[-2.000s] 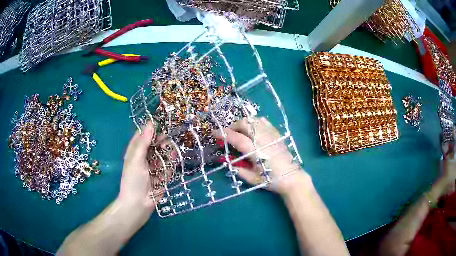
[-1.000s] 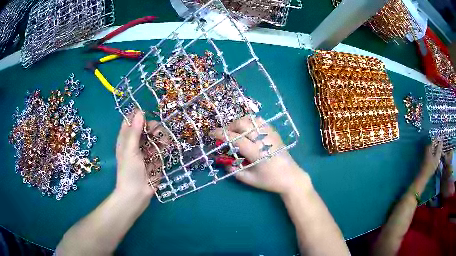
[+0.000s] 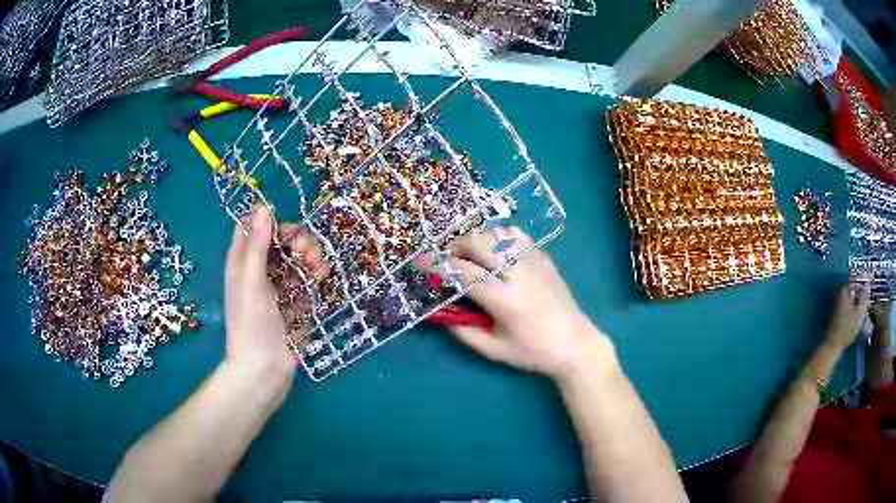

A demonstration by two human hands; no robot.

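My left hand (image 3: 257,295) grips the left side of a silver sprue frame (image 3: 393,162), which is tilted above the table. My right hand (image 3: 526,309) is closed around red-handled nippers (image 3: 460,316) below the frame's right part. The nippers' dark jaws sit behind the frame's lower bars, and their tips are hard to make out. Small parts remain along the lower left bars, and short stubs show on other bars. A near heap of gold and silver parts (image 3: 378,211) lies behind the frame and shows through its openings.
A left heap of cut parts (image 3: 98,280), yellow-handled pliers (image 3: 207,152) and spare red-handled pliers (image 3: 257,44) lie left. A stack of gold frames (image 3: 698,201) stands right, beside a small heap (image 3: 813,220). Behind are silver frames (image 3: 133,49) and a grey post (image 3: 678,44). A person's hands (image 3: 847,316) hold silver frames far right.
The frame has tilted and shifted up and left, with its lower right corner rising. My right hand still holds the nippers beneath it. Silver frames have come into view by the other person's hands.
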